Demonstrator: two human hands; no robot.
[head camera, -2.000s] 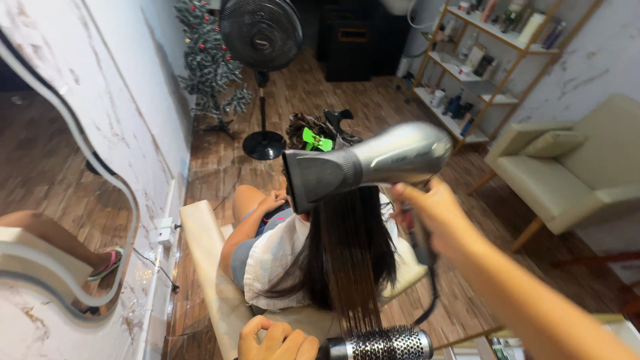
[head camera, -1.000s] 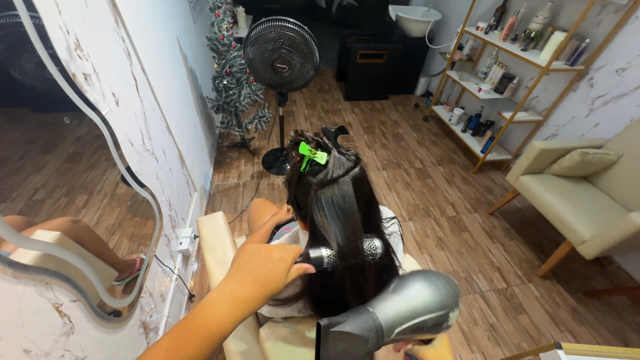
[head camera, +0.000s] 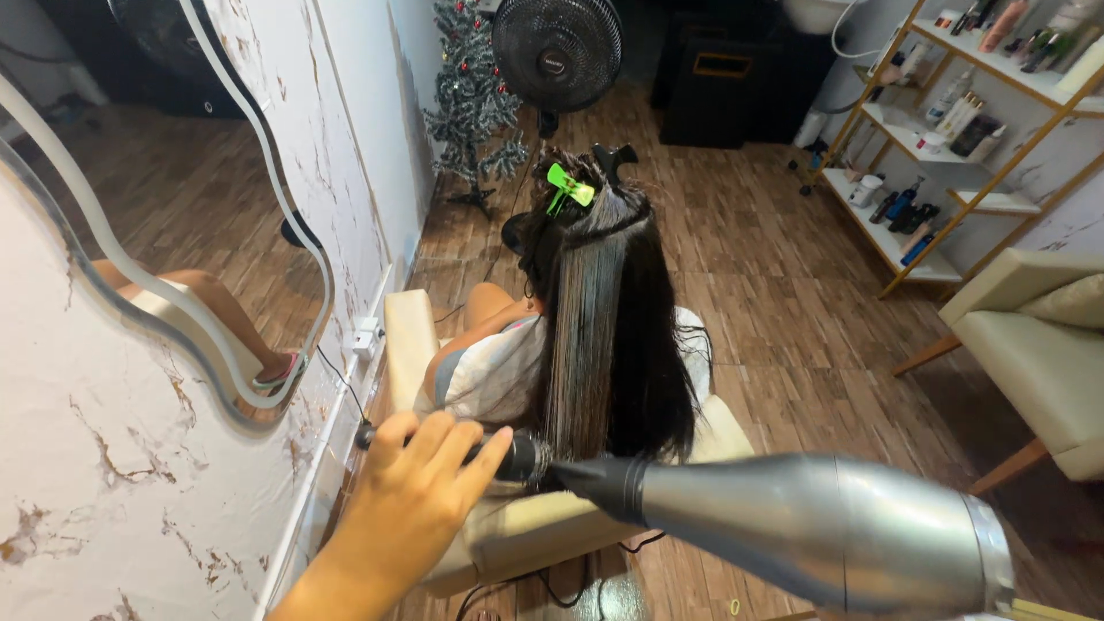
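Note:
My left hand (head camera: 414, 500) grips the black handle of a round hairbrush (head camera: 522, 457) at the lower middle. The brush is at the lower part of a straight section of dark hair (head camera: 586, 345); its barrel is mostly hidden by hair and the dryer nozzle. A silver hair dryer (head camera: 793, 517) lies across the lower right, its black nozzle pointing left at the brush. Its handle and my right hand are out of sight. A seated person faces away, with a bright green clip (head camera: 569, 185) and a black clip (head camera: 614, 161) in the upper hair, and a white cloth (head camera: 496, 371) over the shoulders.
The person sits in a cream armchair (head camera: 412, 345). A wavy-edged mirror (head camera: 302, 233) hangs on the left wall. Beyond stand a black fan (head camera: 556, 56) and a small decorated tree (head camera: 474, 95). A shelf unit (head camera: 931, 159) with bottles and another armchair (head camera: 1026, 354) stand right. Cords cross the floor.
My left hand and the brush have moved down the hair from near the middle of its length. The dryer nozzle has come to the brush. My right hand, seen earlier on the dryer, is out of view.

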